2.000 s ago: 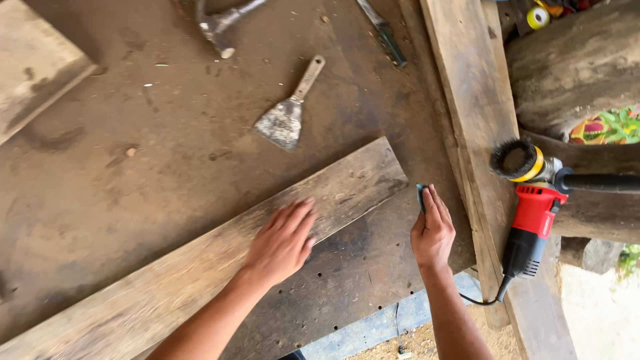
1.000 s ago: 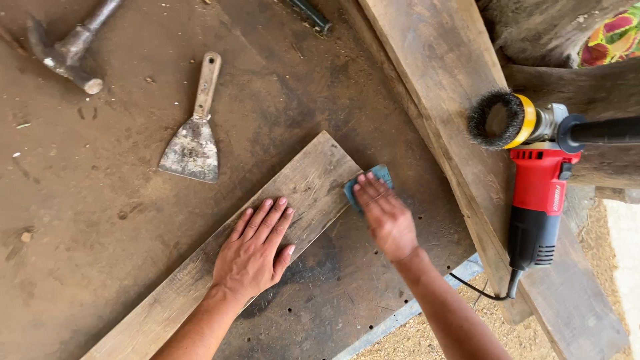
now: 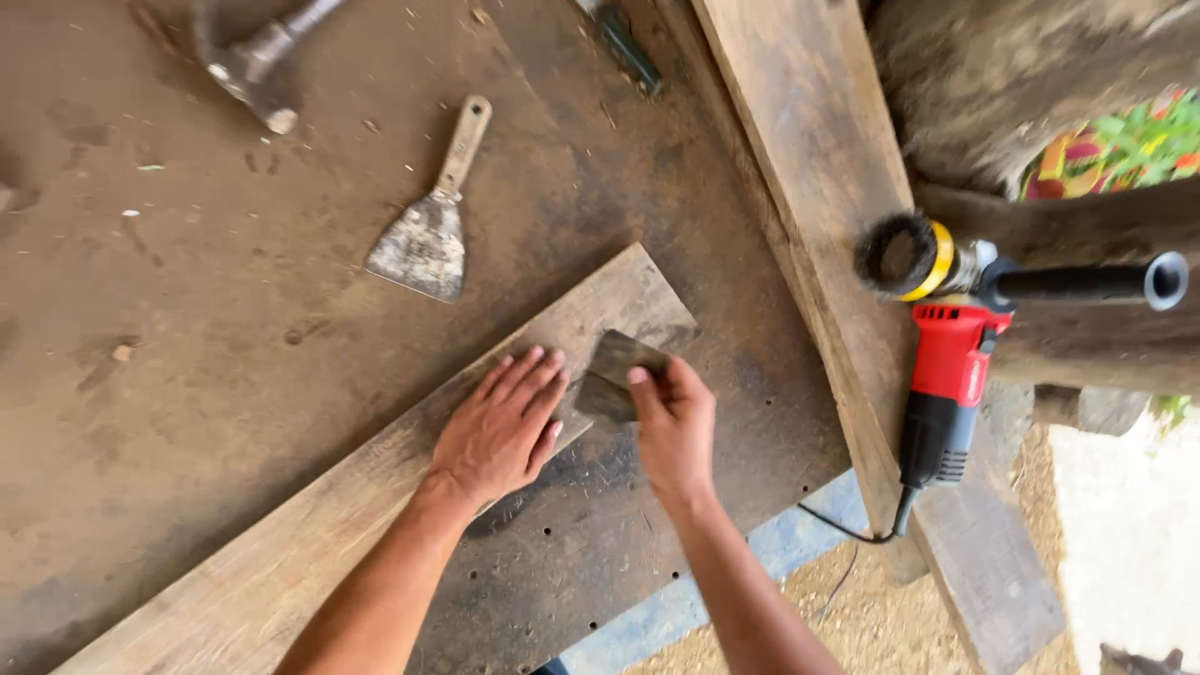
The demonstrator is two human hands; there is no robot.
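A long wooden board point(image 3: 375, 469) lies diagonally across the brown worktable point(image 3: 234, 309). My left hand point(image 3: 502, 427) rests flat on its upper face, fingers slightly spread, holding nothing. My right hand point(image 3: 675, 427) pinches a dark, folded sheet, apparently sandpaper point(image 3: 614, 375), between thumb and fingers, over the board near its far end. The sheet is blurred, and whether it touches the wood I cannot tell. Beyond the board lies a putty knife point(image 3: 427, 234) with a stained blade.
A claw hammer point(image 3: 258, 70) and a dark green-handled tool point(image 3: 626, 47) lie farther back. Along the right, thick planks point(image 3: 806, 141) carry a red and black angle grinder point(image 3: 947, 366) with a wire cup brush; its cord hangs near the table's edge. Logs point(image 3: 1012, 75) stand beyond.
My right hand has moved from the board's end edge to above its face, and the sheet now shows its dark side instead of the blue-green one. My left hand stays on the board.
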